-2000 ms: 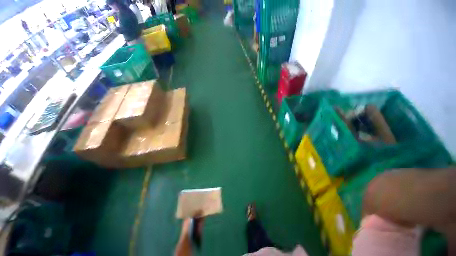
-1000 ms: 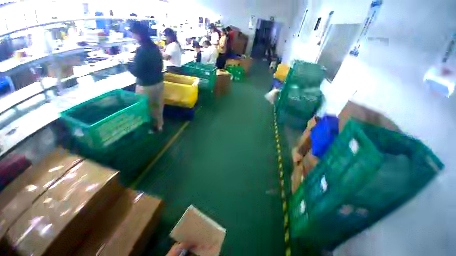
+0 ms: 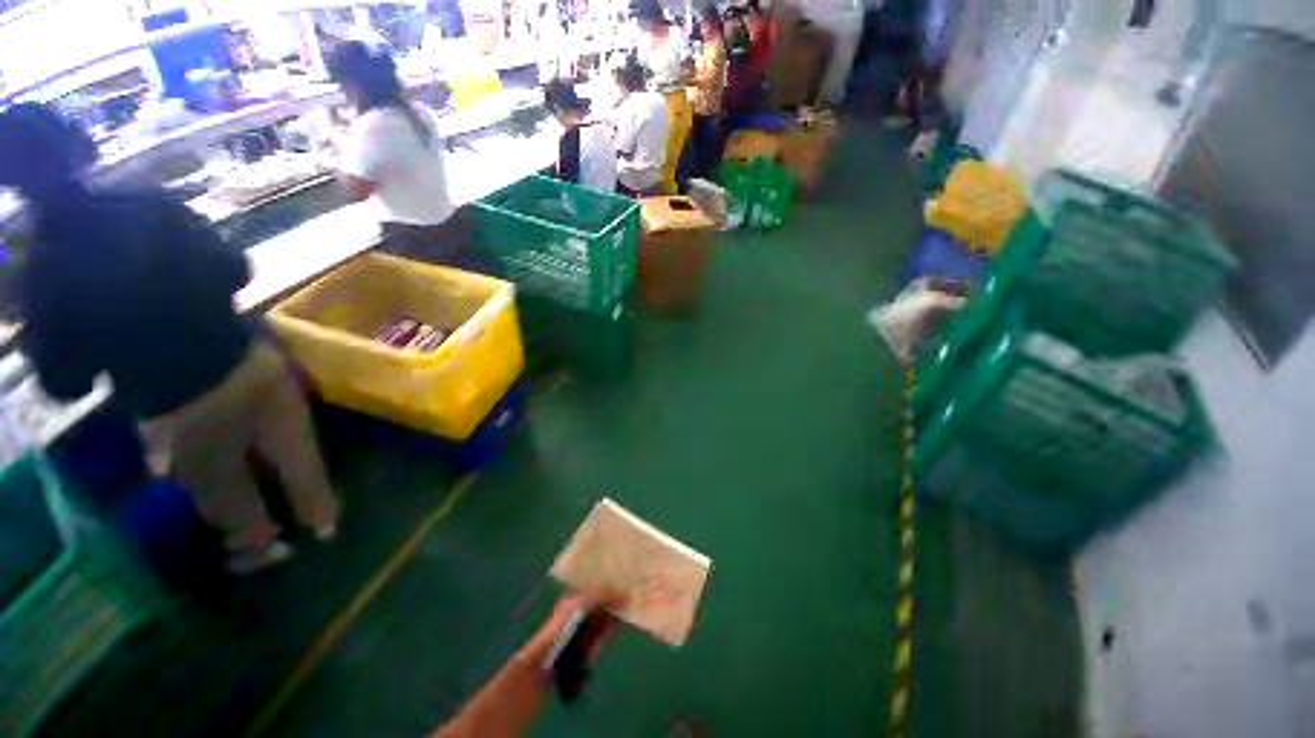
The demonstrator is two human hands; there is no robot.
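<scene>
My left hand [image 3: 565,626] is low in the middle of the view, shut on a small tan board [image 3: 635,567] with faint reddish marks on its face. The board is tilted and sticks out beyond the fingers. A dark slab [image 3: 577,658], which looks like a smartphone, is held in the same hand under the board. The fingers are blurred. My right hand is not in view.
A yellow crate [image 3: 398,340] on a blue one, green crates [image 3: 557,242] and a carton [image 3: 674,252] line the left. More green crates [image 3: 1067,418] stand by the right wall. People work along the bench; one in dark clothes [image 3: 144,303] stands nearest.
The view has moved forward along the aisle. The large cartons at left have left the picture and the yellow crate is nearer. The left hand has risen into view, still holding the board.
</scene>
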